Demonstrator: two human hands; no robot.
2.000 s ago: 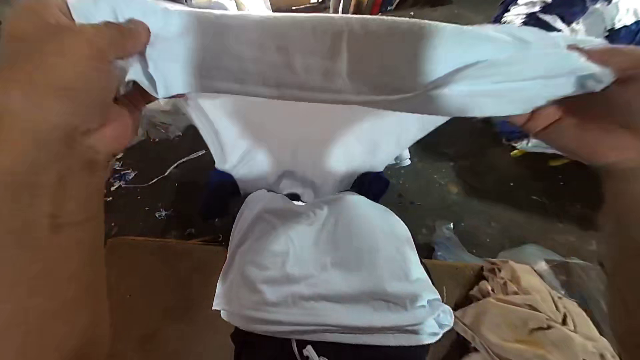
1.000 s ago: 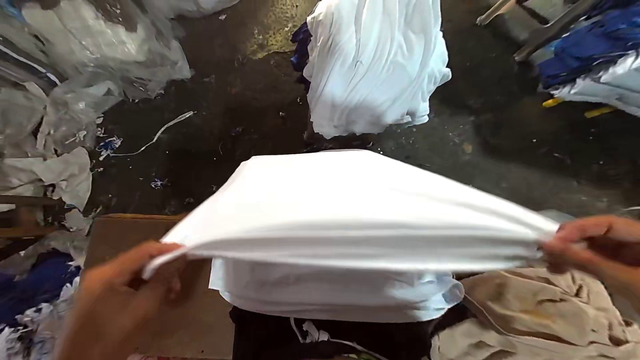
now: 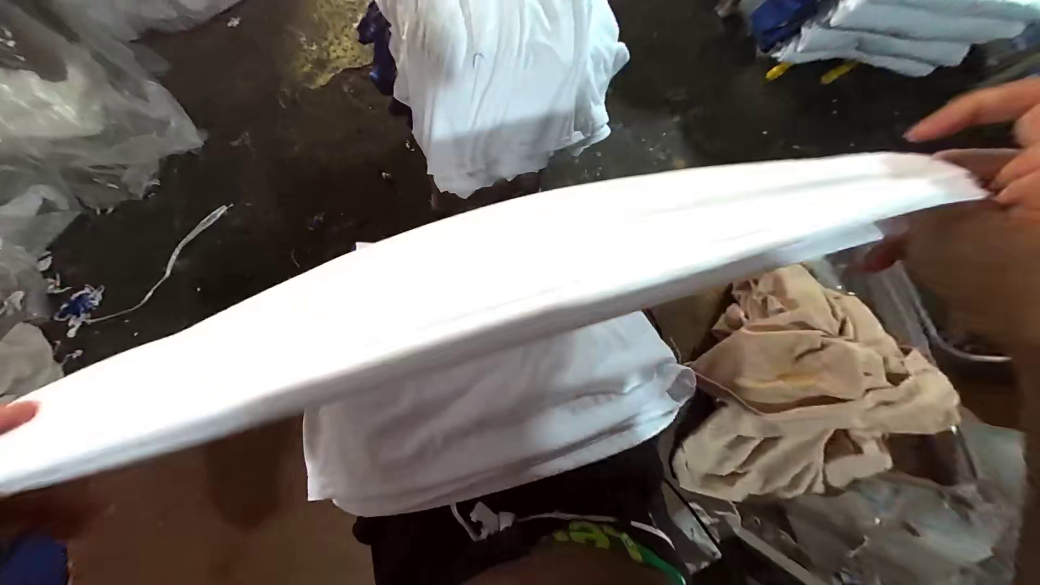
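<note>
A white cloth garment [image 3: 504, 276] is stretched taut on a slant across the view, between my two hands. At the left edge my left hand [image 3: 16, 416] grips its lower end; only a fingertip and a blurred part of the hand show. My right hand [image 3: 987, 162] pinches the other end at the upper right, one finger raised off the cloth. Below the stretched cloth, a folded white cloth stack [image 3: 504, 414] lies on dark fabric over my lap, its upper part hidden.
White garments [image 3: 504, 89] hang in a heap ahead. Beige cloth [image 3: 812, 390] lies crumpled at right, beside clear plastic [image 3: 886, 528]. More plastic sheeting [image 3: 89, 122] is at left. Folded white bundles [image 3: 902, 32] stand at upper right, and thread scraps [image 3: 81, 305] litter the dark floor.
The white garment was raised in front of me two seconds ago, then came down over the stack. Now it slants, my right hand higher and my left hand lower.
</note>
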